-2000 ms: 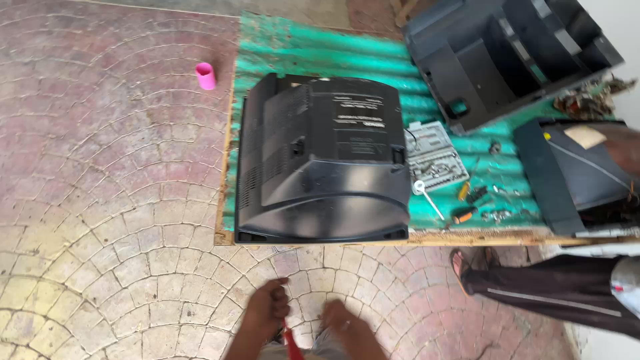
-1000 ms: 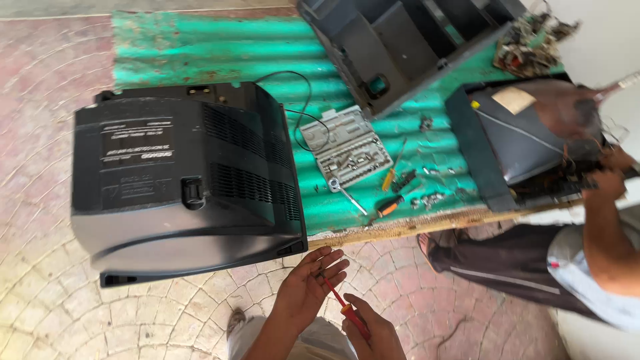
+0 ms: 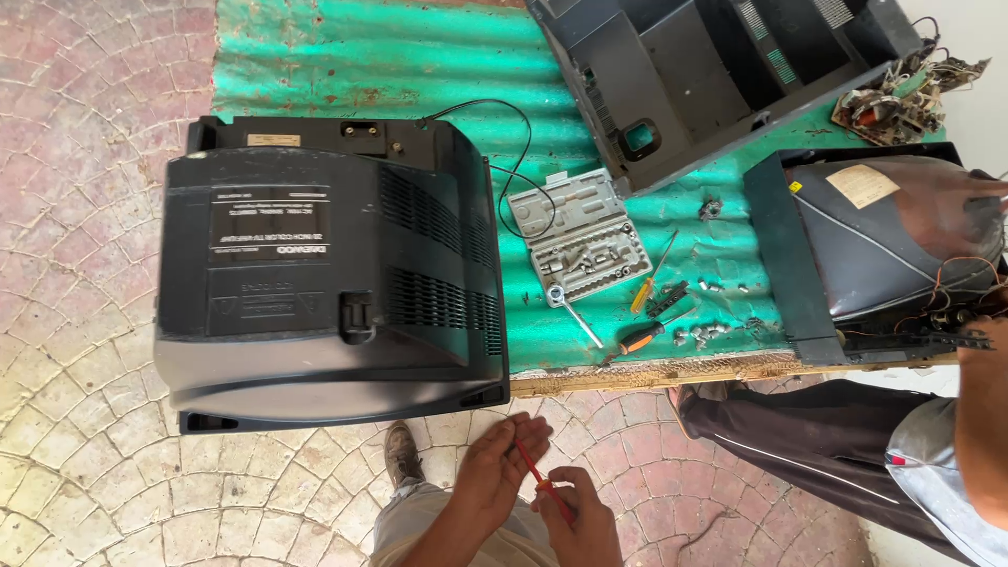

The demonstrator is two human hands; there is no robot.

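Below the table edge, my right hand [image 3: 579, 512] grips the handle of a red screwdriver [image 3: 543, 482]. Its shaft reaches up to my left hand [image 3: 504, 461], whose thumb and fingertips are around the tip; the other fingers are spread. Just beyond my hands, a black Daewoo CRT television [image 3: 315, 260] sits at the table's left, its vented back cover facing up. A black cable [image 3: 529, 157] runs from it in a loop over the green corrugated sheet [image 3: 394, 59].
An open socket set case [image 3: 587, 236], a ratchet [image 3: 575, 315], a yellow screwdriver [image 3: 652, 279] and an orange-black screwdriver [image 3: 654, 335] lie mid-table. Behind stands an empty television housing [image 3: 693, 71]. At right, a co-worker's hand [image 3: 980, 346] is at an exposed picture tube [image 3: 890, 228]; a circuit board [image 3: 882, 110] lies beyond.
The view has shifted. My hands, blurred and lower two seconds ago, have come together at the red screwdriver, with my left fingers now at its tip.
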